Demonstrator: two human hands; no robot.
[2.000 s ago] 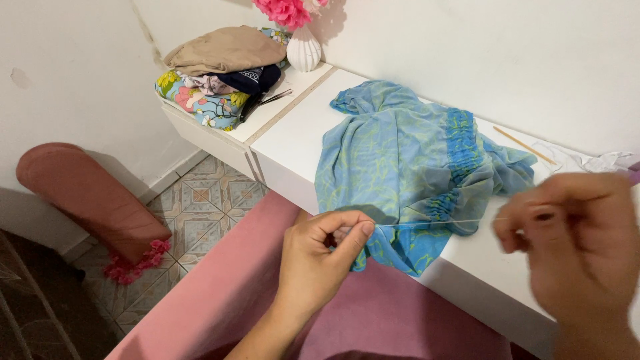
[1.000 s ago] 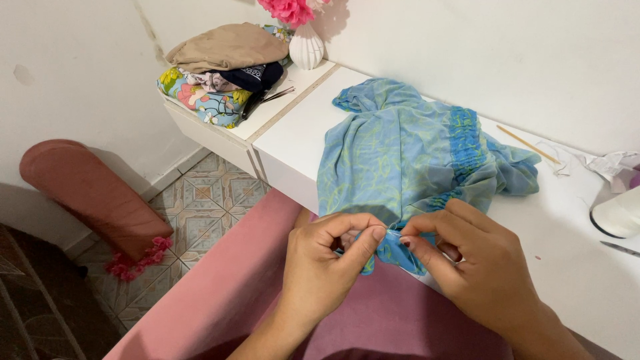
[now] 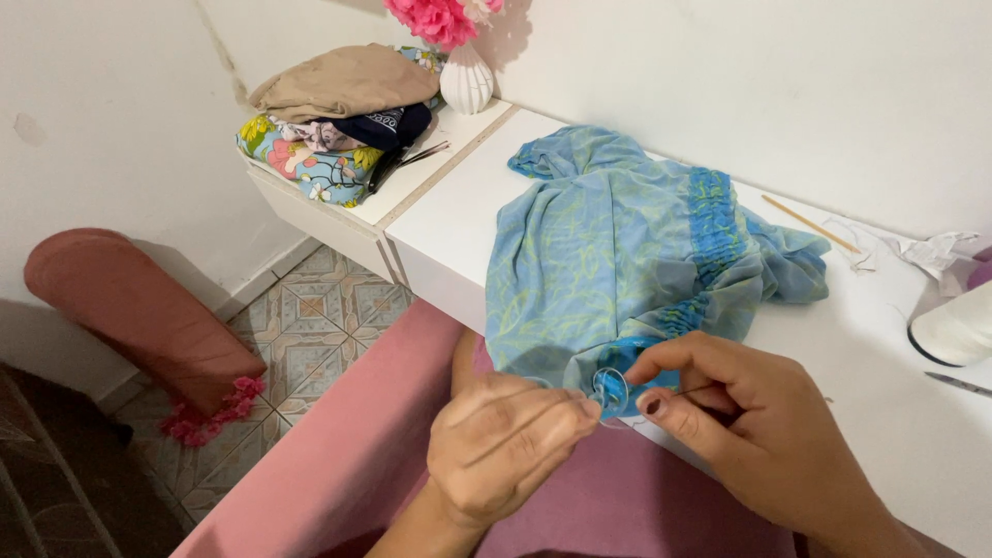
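A blue and green patterned garment with gathered bands lies on the white tabletop, its near edge hanging over the front. My left hand is closed at that near edge, its fingertips pinching the end of a looped pale thread; whether cloth is pinched too is hidden. Close on its right, my right hand has its index finger at the loop. Between its thumb and curled fingers runs a thin dark needle, partly hidden by the fingers.
Folded clothes and dark scissors lie back left beside a white vase with pink flowers. A wooden stick, crumpled paper and a white thread cone are at right. A pink padded edge borders the seat.
Two seconds ago my hands were apart with a thread stretched between them. They came together at the garment's near edge, and a loop of thread now shows between my fingertips.
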